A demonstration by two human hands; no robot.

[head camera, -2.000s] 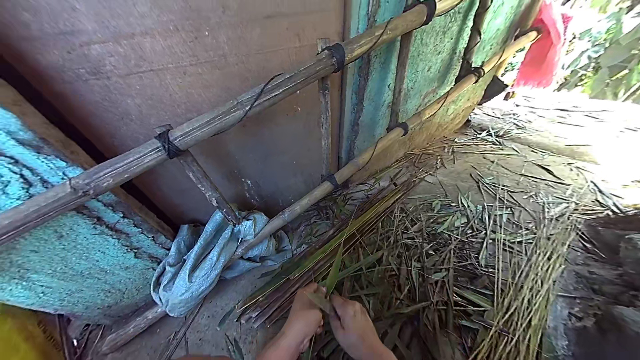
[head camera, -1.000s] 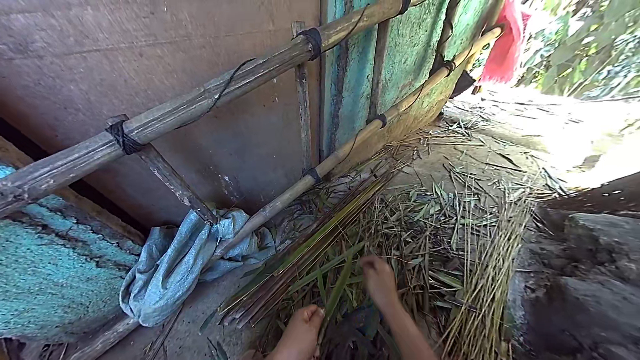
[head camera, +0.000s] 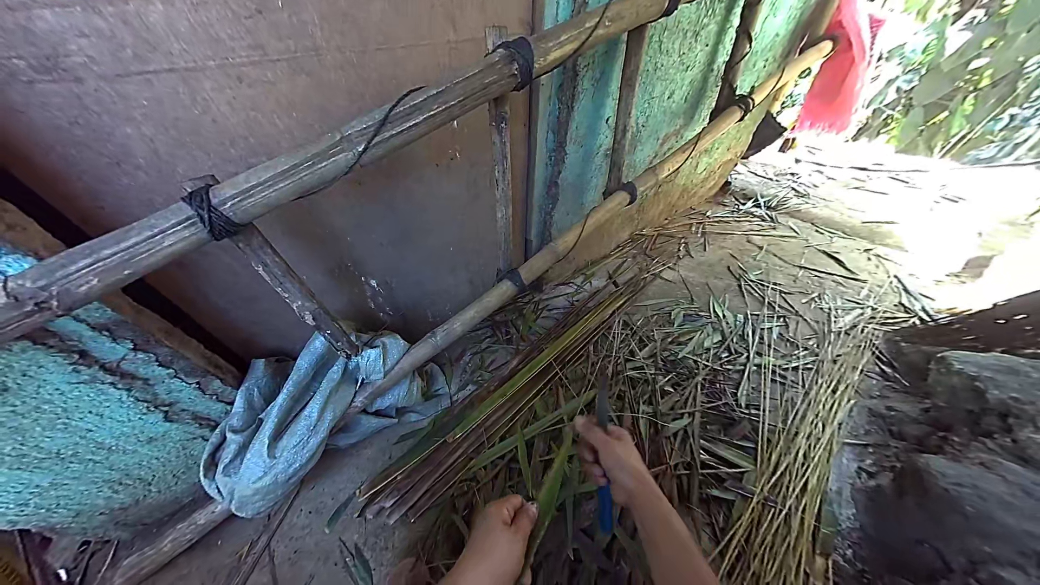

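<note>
My left hand (head camera: 502, 532) is at the bottom centre, its fingers closed on a long green leaf (head camera: 552, 487) that points up and away. To its right, my right hand (head camera: 609, 463) grips a knife with a blue handle (head camera: 605, 510), its dark narrow blade (head camera: 602, 398) pointing upward. The two hands are apart. Beyond them a bundle of long brown and green stalks (head camera: 520, 370) lies slantwise on the ground. Cut leaves and thin stems (head camera: 682, 374) are strewn under and around both hands.
A ladder-like bamboo frame (head camera: 455, 321) leans along the wall, with a pale blue woven sack (head camera: 280, 431) draped on its lower pole. Thin pale stems (head camera: 800, 455) lie in a bunch at right, beside rough stones (head camera: 959, 496). Red cloth (head camera: 837, 73) hangs at the far right.
My hands were close together two seconds ago and are now apart. The blue-handled knife now shows plainly in my right hand.
</note>
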